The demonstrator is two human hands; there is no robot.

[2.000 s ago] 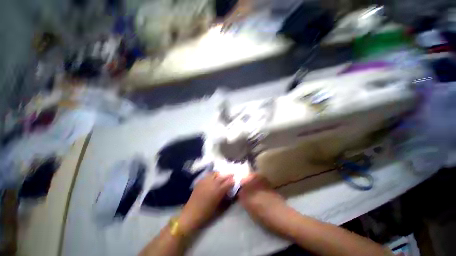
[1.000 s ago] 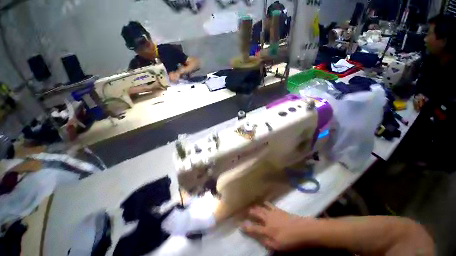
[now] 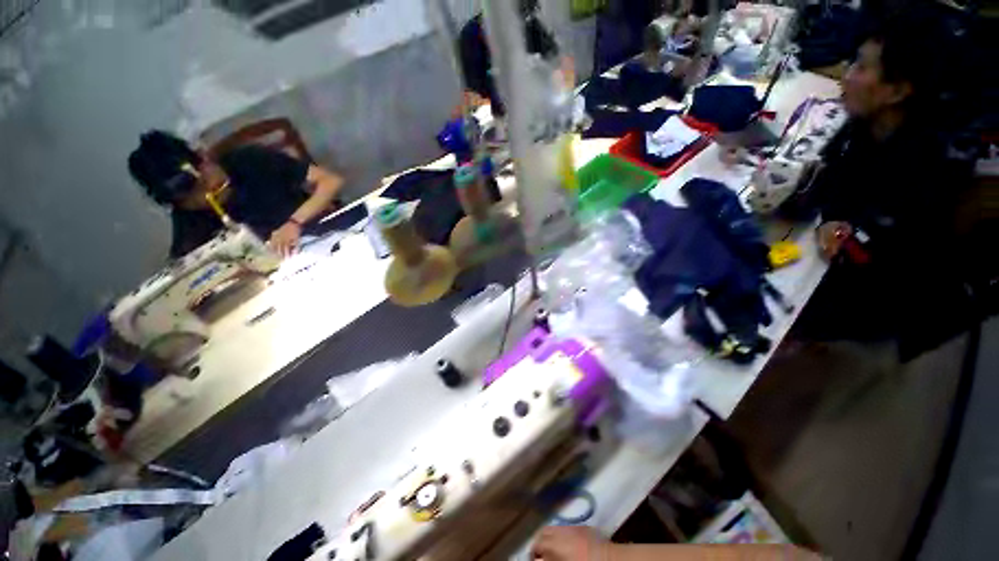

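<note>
The cream sewing machine with its purple motor end lies at the bottom centre; its needle end is cut off by the lower edge. My right hand is at the bottom edge beside the machine, mostly cut off, so its fingers are not clear. My left hand is not in view. A blue loop handle lies by the machine arm. A dark piece shows at the bottom left. A small black spool stands behind the machine.
White plastic bags and dark fabric lie beyond the purple end. A green basket, red basket and pole stand behind. Thread cones stand left of the pole. One person works opposite; another is at the right.
The view has swung right and up, so the machine sits lower and its needle end has left the frame. My left hand, seen earliest at the needle, is gone; my right hand is lower.
</note>
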